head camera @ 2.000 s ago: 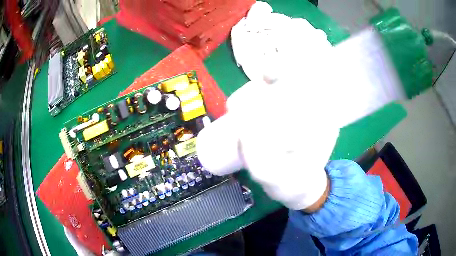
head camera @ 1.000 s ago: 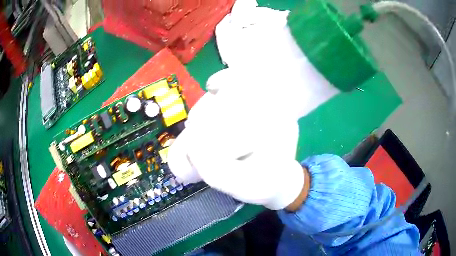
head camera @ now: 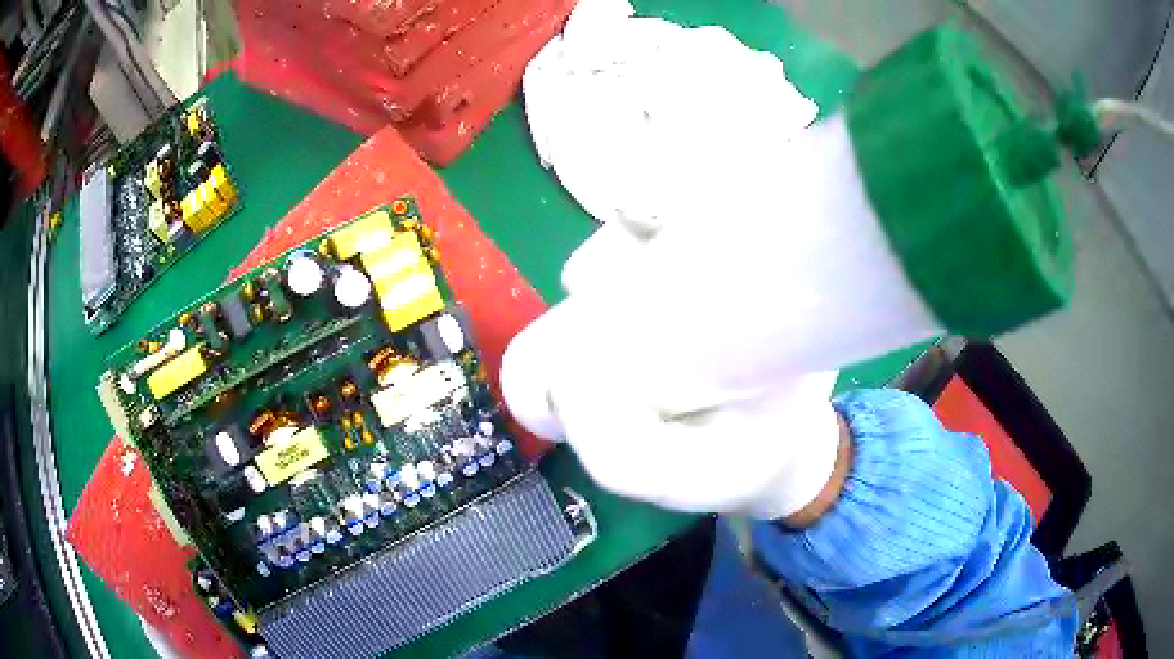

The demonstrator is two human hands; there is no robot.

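Note:
My right hand [head camera: 695, 425], in a white glove with a blue sleeve, is closed around the glue barrel [head camera: 850, 245], a fat white tube with a green cap and air hose. The hand is just right of the power supply board [head camera: 309, 412]; the needle is not visible. The board lies tilted on a red foam pad [head camera: 451, 232], its ribbed heatsink [head camera: 425, 566] along the near edge and yellow capacitors [head camera: 402, 277] at the far right corner. White material covers part of the right-hand transformer [head camera: 422, 394]. My left hand is not in view.
A second board [head camera: 157, 213] lies at the upper left by the conveyor rails [head camera: 45, 451]. Stacked red foam pads [head camera: 399, 58] and a crumpled white cloth or paper [head camera: 644, 103] are at the back of the green bench. Red-padded black trays or seats [head camera: 998, 444] stand at the right.
My right hand and the barrel have moved right, off the board's right side, uncovering the right-hand transformer and heatsink end. The boards sit slightly further left in the view.

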